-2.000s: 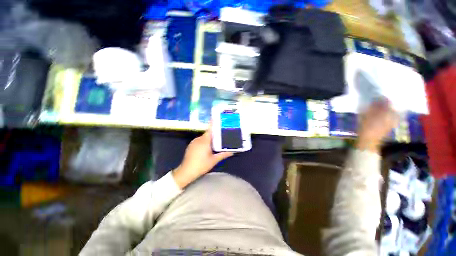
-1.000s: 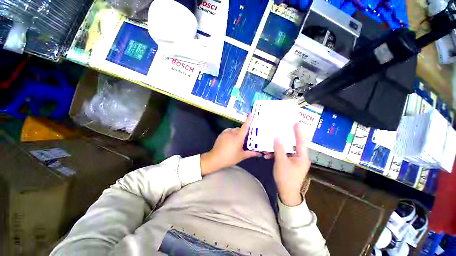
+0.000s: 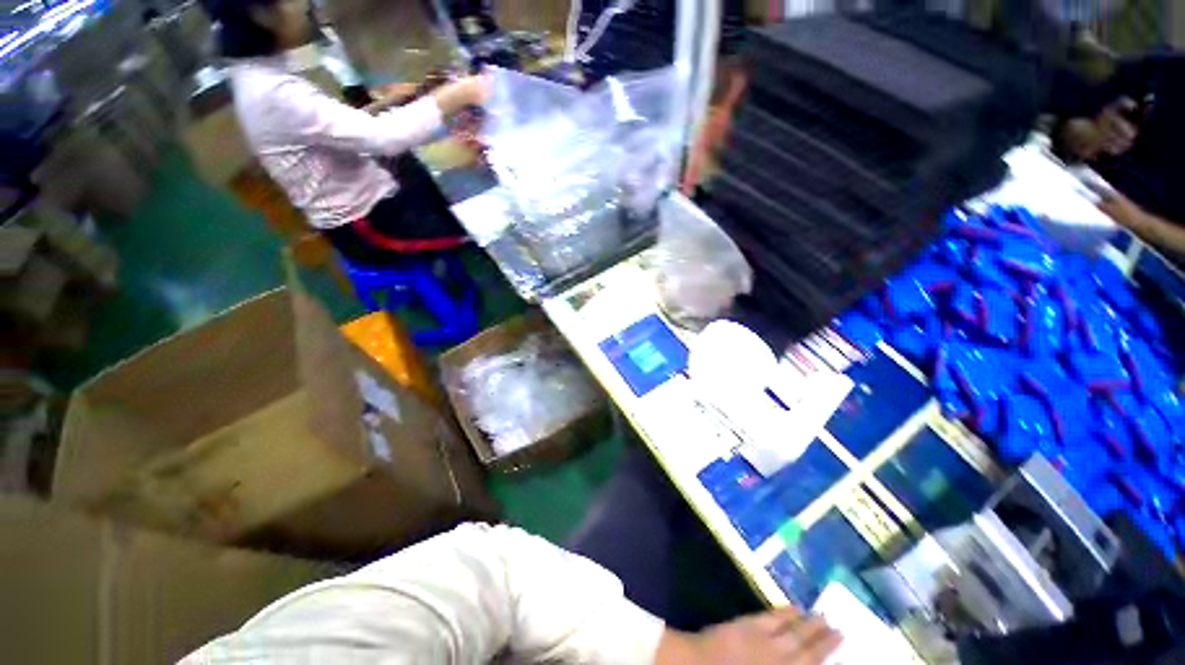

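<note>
My left hand point(image 3: 767, 639) is at the bottom edge, partly cut off, with its fingers on the near edge of a white unit point(image 3: 860, 629). The unit's flat white side faces up and its lower part is out of the picture. My right hand is not in view. A dark electric screwdriver point(image 3: 1066, 639) lies at the bottom right, partly cut off, beside a silvery-grey screw feeder point(image 3: 1007, 565).
A white round-headed unit point(image 3: 738, 377) stands on the bench sheets point(image 3: 760, 500). Behind are blue packs point(image 3: 1040, 351) and stacked black slabs point(image 3: 832, 156). Open cartons point(image 3: 195, 416) are at left. A person point(image 3: 325, 130) handles clear plastic point(image 3: 572, 143).
The view has swung left, bringing the cartons and another person into sight. My right hand has left the picture. My left hand is still at the white unit, now at the bottom edge.
</note>
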